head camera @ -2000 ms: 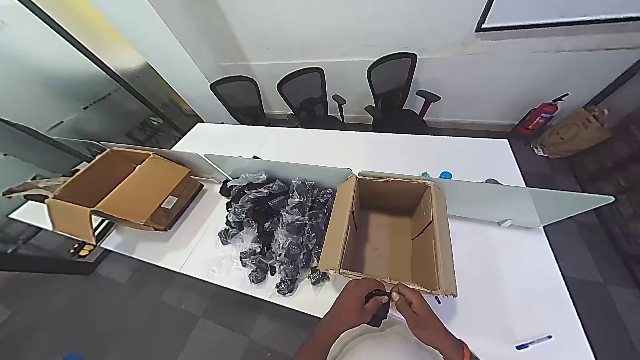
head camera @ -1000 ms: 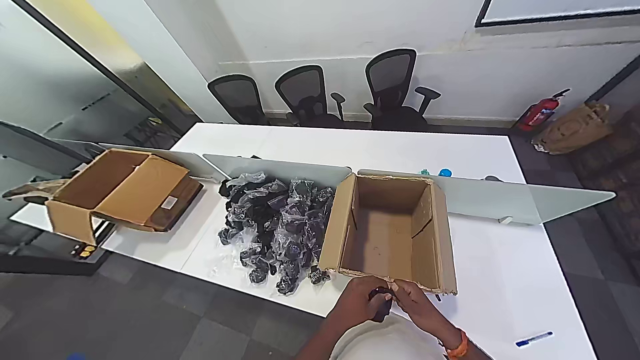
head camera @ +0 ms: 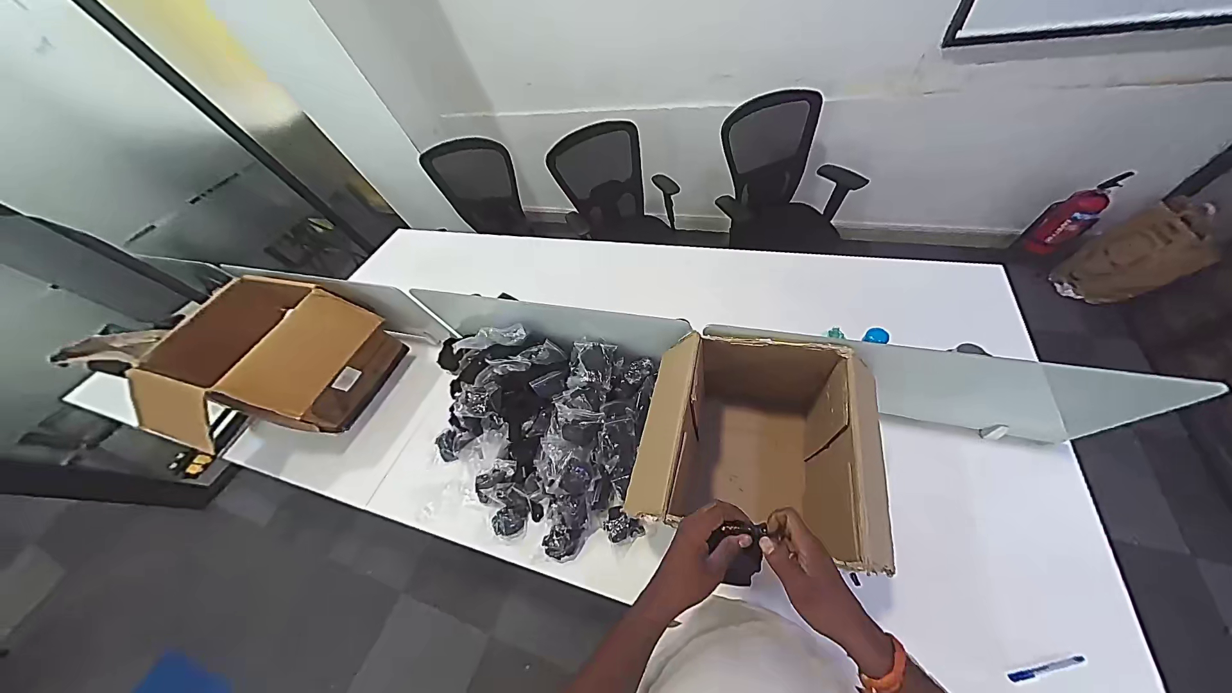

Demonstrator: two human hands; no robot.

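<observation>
A small black item (head camera: pixel 739 563), too small to name, is held between both hands at the near edge of an open cardboard box (head camera: pixel 871 462). My left hand (head camera: pixel 707 549) grips it from the left, fingers curled over its top. The fingertips of my right hand (head camera: pixel 799 558) pinch its upper end. Inside, the box shows only its bare bottom and walls. Left of it lies a pile of black items in clear plastic wrapping (head camera: pixel 573 423), on the white table (head camera: pixel 972 520).
Another open cardboard box (head camera: pixel 327 356) sits at the table's left. Glass dividers (head camera: pixel 962 385) run along the table behind the boxes. A blue pen (head camera: pixel 1046 668) lies near the right front. Black mesh chairs (head camera: pixel 770 154) stand beyond, with a red fire extinguisher (head camera: pixel 1068 219) at the right.
My hands have shifted slightly around the black item, which stays between them. The boxes and the wrapped pile have not moved.
</observation>
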